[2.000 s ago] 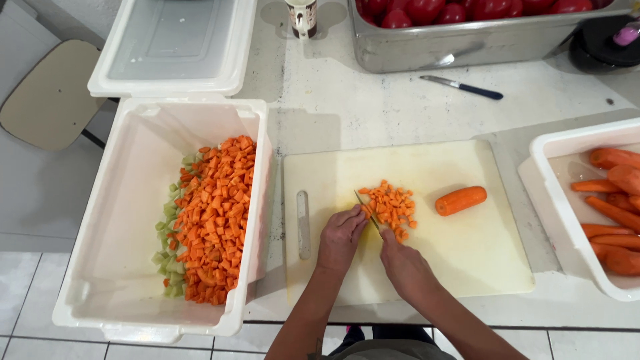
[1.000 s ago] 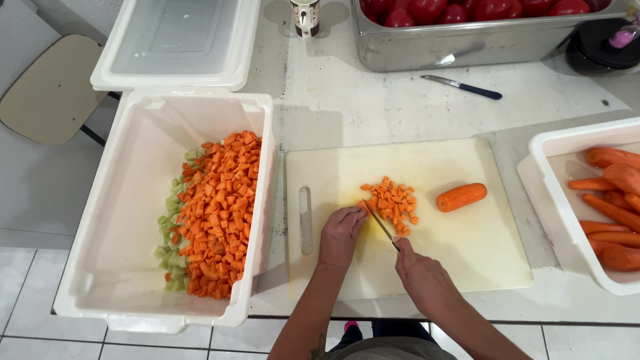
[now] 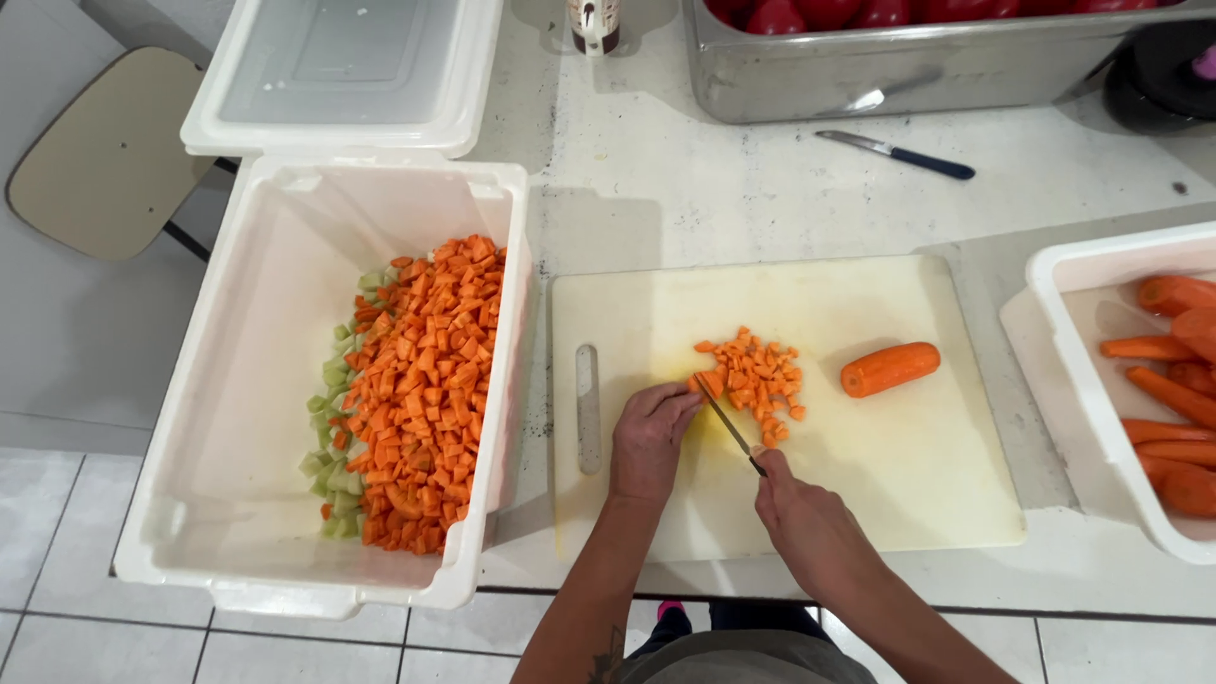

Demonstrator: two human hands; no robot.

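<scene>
On the pale plastic cutting board [image 3: 883, 494], my left hand [image 3: 653, 442] grips a small carrot piece [image 3: 705, 384] by its left end. My right hand [image 3: 803, 513] is closed around the handle of a kitchen knife [image 3: 731, 427], whose blade tip rests at that piece. Diced carrot [image 3: 760, 375] lies in a loose pile just beyond the blade. A peeled carrot section [image 3: 890, 370] lies apart on the board's right side. Left of the board, a white plastic bin [image 3: 237, 380] holds a heap of carrot cubes [image 3: 427, 389] beside pale green diced vegetable [image 3: 332, 475].
A white tub [image 3: 1054, 285] of peeled carrots stands at the right. Behind are a steel pan [image 3: 855, 76] of red items, a paring knife [image 3: 898, 155], a black round container [image 3: 1154, 85] and a patterned cup [image 3: 596, 27]. A white lid [image 3: 342, 76] lies beyond the bin.
The knife blade has shifted against the carrot piece between frames, my two hands staying close together over the board. The carrot section at the right has stayed in place.
</scene>
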